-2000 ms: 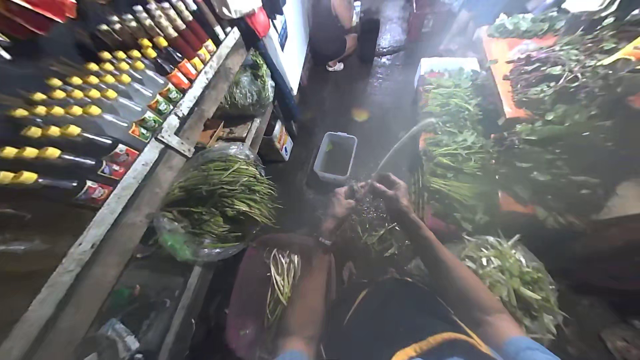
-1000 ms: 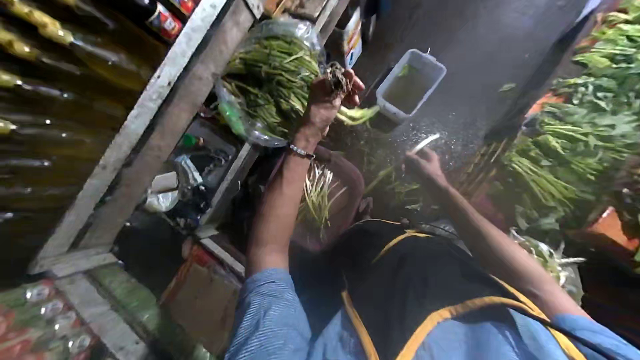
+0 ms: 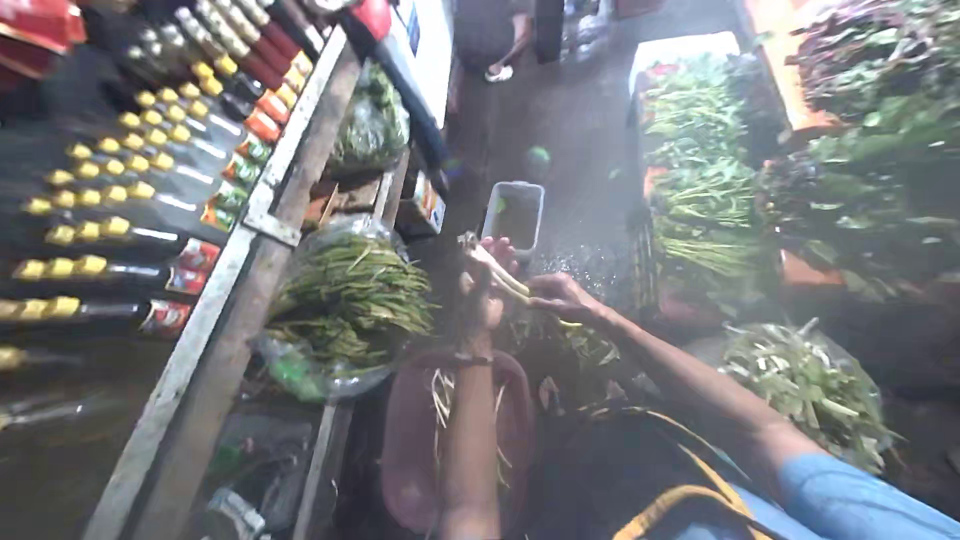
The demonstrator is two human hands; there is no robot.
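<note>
My left hand point(image 3: 487, 289) is raised in front of me, its fingers partly spread around the root end of a pale-stemmed vegetable stalk point(image 3: 501, 271). My right hand point(image 3: 564, 298) pinches the stalk's greener end, to the right of the left hand. Beneath my left forearm is a reddish plastic basin point(image 3: 401, 442) with thin pale stalks point(image 3: 442, 397) in it. Loose leafy trimmings point(image 3: 589, 341) lie below my right hand. Just beyond the hands a clear plastic tub point(image 3: 514, 214) rests on the dark floor. Blur hides the exact finger contacts.
At left, a plastic bag of green pods or stalks point(image 3: 352, 292) sits beside a wooden rail point(image 3: 225, 300), with rows of bottles point(image 3: 112, 195) behind it. Leafy greens point(image 3: 705, 165) lie at right, above a bag of pale cut vegetables point(image 3: 806, 382). A person's leg point(image 3: 519, 37) shows far ahead.
One second ago my hands were apart, the left holding a root clump and the right a pale piece; now they are together at one stalk. The view has swung considerably.
</note>
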